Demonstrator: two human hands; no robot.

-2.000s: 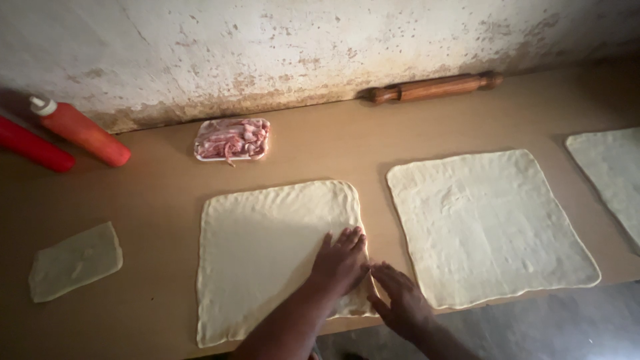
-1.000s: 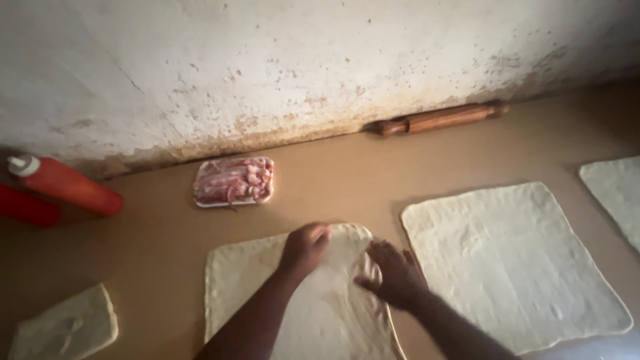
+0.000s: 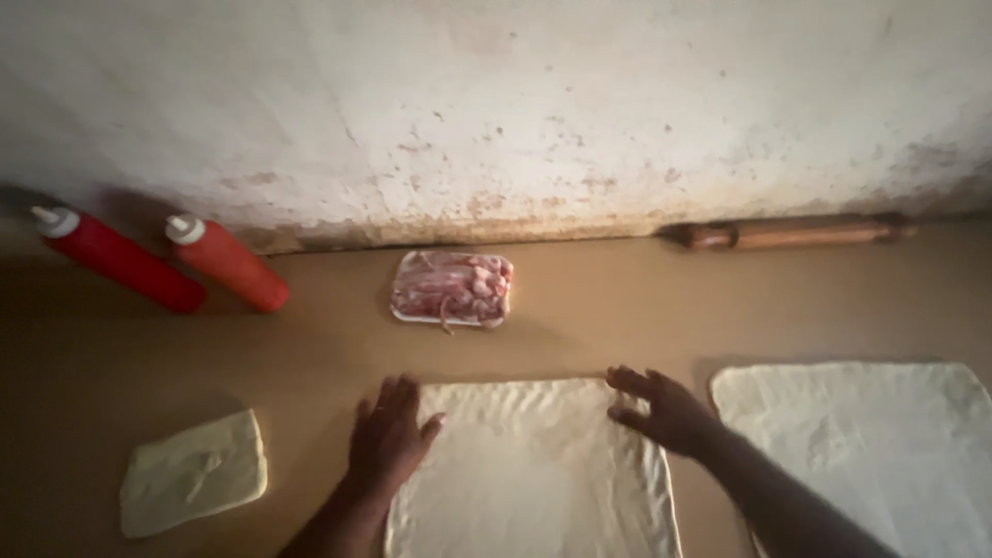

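A flat rolled sheet of dough lies on the table, its near edge cut off by the frame. At its far left corner is my left hand, fingers apart, thumb over the dough's edge. My right hand touches the far right corner with spread fingers. Neither hand grips anything. Beyond the dough sits a white tray of raw meat strips. To the right lies another dough sheet, partly behind my right forearm.
A small piece of dough lies at the left. Two squeeze bottles, one red and one orange-red, are at the back left by the stained wall. A wooden rolling pin rests along the wall at right.
My hands, close together at the dough's right side two seconds ago, are now apart at its two far corners. The left hand has moved left. The view has shifted.
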